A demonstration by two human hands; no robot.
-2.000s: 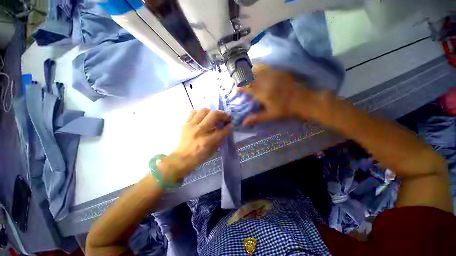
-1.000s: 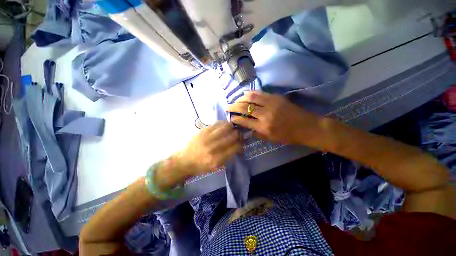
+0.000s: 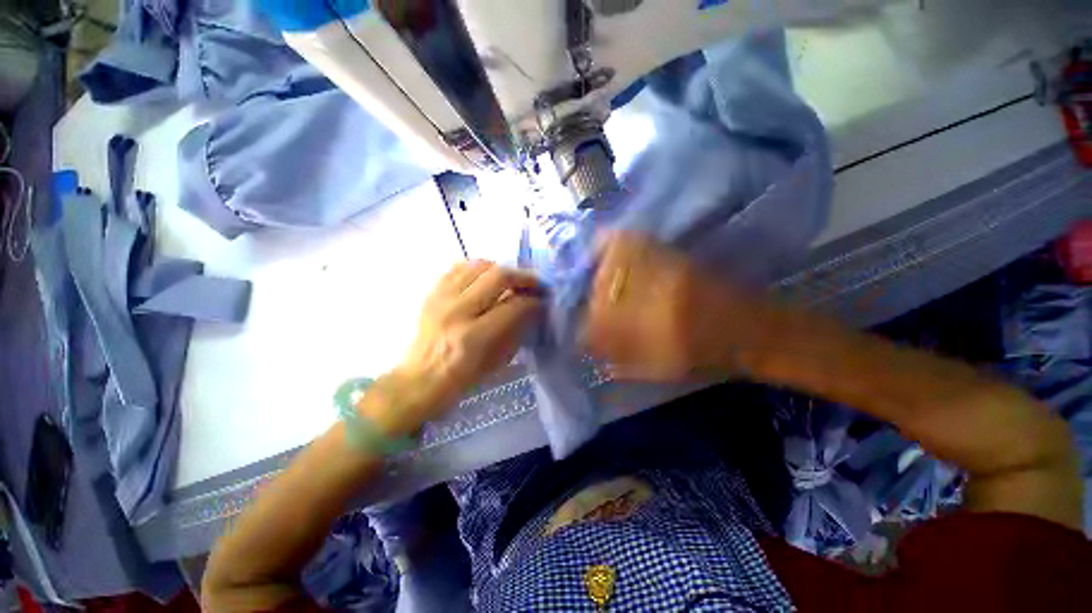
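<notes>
The light blue sleeve panel [image 3: 742, 168] lies behind and right of the lit needle area of the white sewing machine [image 3: 503, 60]. Its gathered edge [image 3: 565, 252] shows between my hands, just in front of the dark ribbed knob [image 3: 587, 168]. The narrow cuff strip [image 3: 563, 401] hangs from there over the table's front edge. My left hand [image 3: 473, 323] pinches the strip's left edge with its fingertips. My right hand [image 3: 653, 305] is blurred, with its fingers closed at the right side of the gathered cloth. The needle tip is lost in glare.
Loose cuff strips [image 3: 114, 323] lie at the table's left. A puffy cuffed sleeve [image 3: 293, 168] lies at the upper left. A dark phone [image 3: 48, 473] is at the lower left edge. Bunched blue pieces [image 3: 826, 479] are below the table. The ruled front edge [image 3: 479, 419] runs under my forearms.
My left hand has moved up and left from its place one second ago. My right hand has shifted slightly down, and the sleeve panel is more bunched. The hanging strip's end is higher.
</notes>
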